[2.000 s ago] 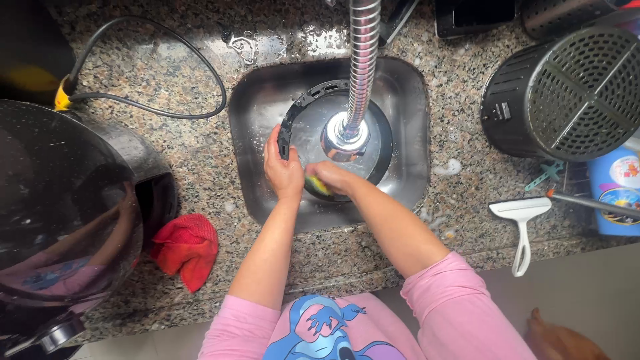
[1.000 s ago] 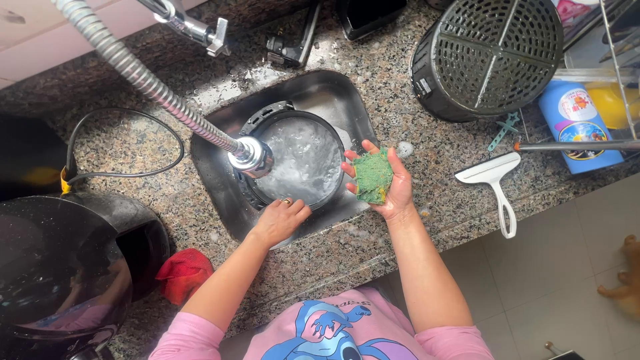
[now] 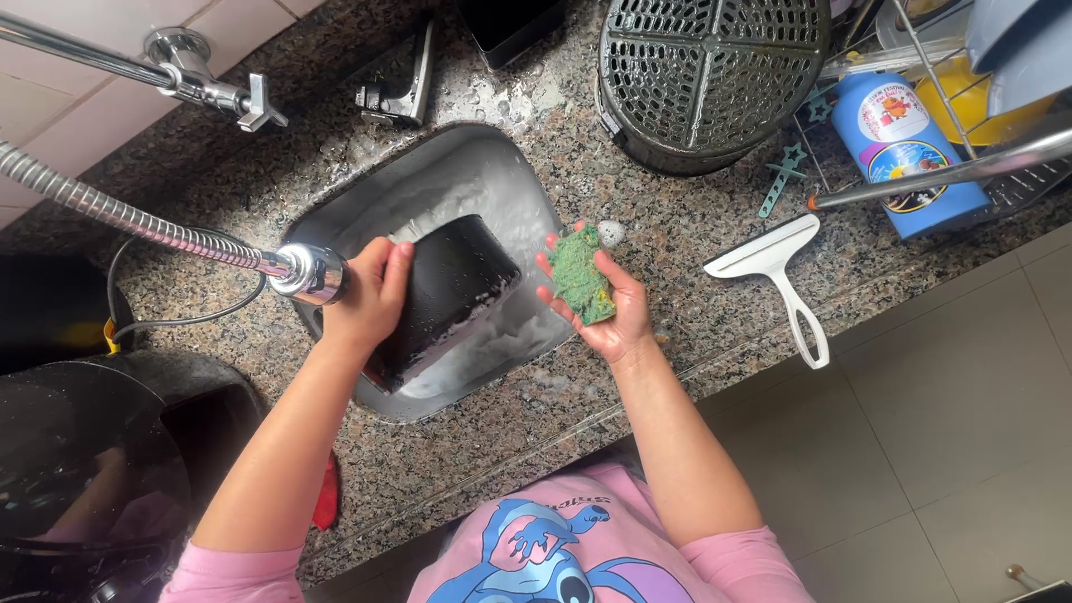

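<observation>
My left hand (image 3: 373,289) grips the rim of a round black pan or basket (image 3: 456,272), tipped on its side in the steel sink (image 3: 511,167). Whitish suds and water lie in the basin around and under it. In my right hand (image 3: 615,314), palm up at the sink's right edge, rests a worn green scouring sponge (image 3: 579,272) with some yellow on it. The chrome faucet head (image 3: 311,274) hangs just left of my left hand, at the end of a flexible metal hose (image 3: 142,209).
A perforated black basket (image 3: 712,75) stands behind right. A white squeegee (image 3: 775,264), a blue bottle (image 3: 904,151) and a dish rack (image 3: 930,50) are at the right. A black glossy appliance (image 3: 84,444), a cable (image 3: 193,318) and a red cloth (image 3: 327,498) are at the left.
The round black vessel, lying flat in the sink a second ago, is now tipped on its side in my left hand. The sponge has stayed in my right hand. The view has shifted.
</observation>
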